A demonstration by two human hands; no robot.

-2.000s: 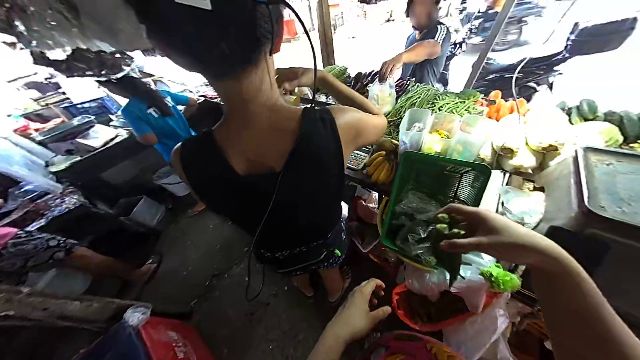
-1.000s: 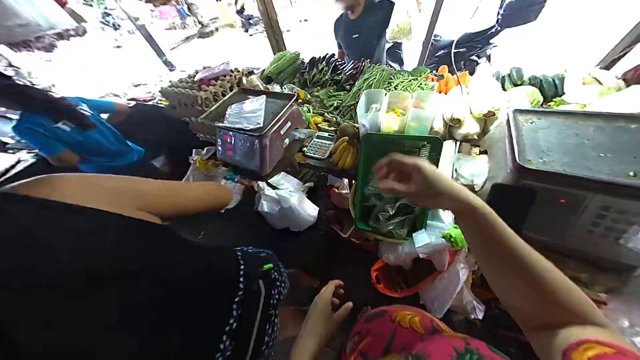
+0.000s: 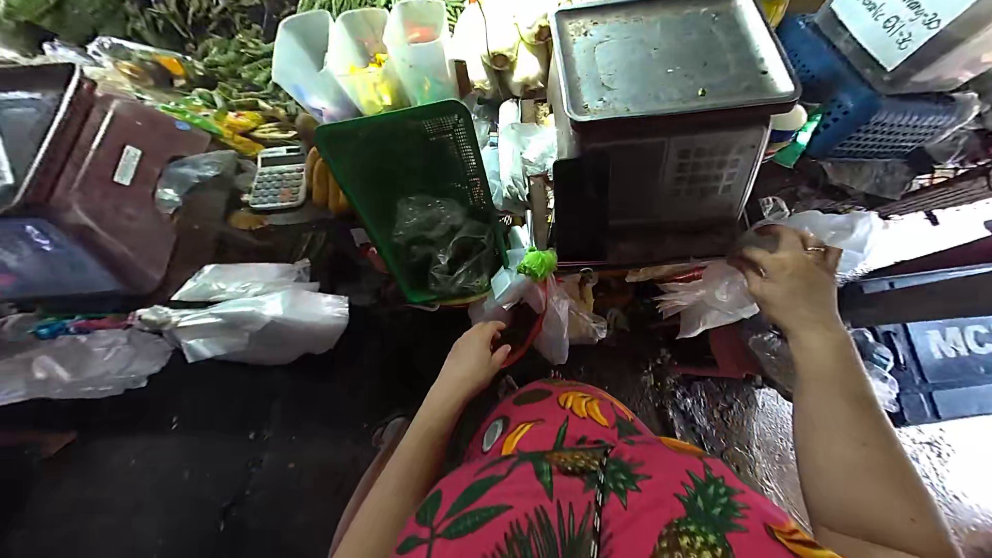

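My left hand is at the rim of a red container, below a green plastic basket with clear plastic bags in it; whether it grips anything cannot be told. My right hand reaches right of the weighing scale, fingers bent down over a dark item beside white plastic bags. What its fingers hold is partly hidden and unclear. A bright green bundle lies between basket and scale.
A calculator and a second scale stand left. Translucent containers are behind the basket. Bundled plastic bags hang at left. A blue basket and a black crate are at right.
My right hand has left the green basket and is now right of the scale. The view has turned right and down; the person in black is out of view.
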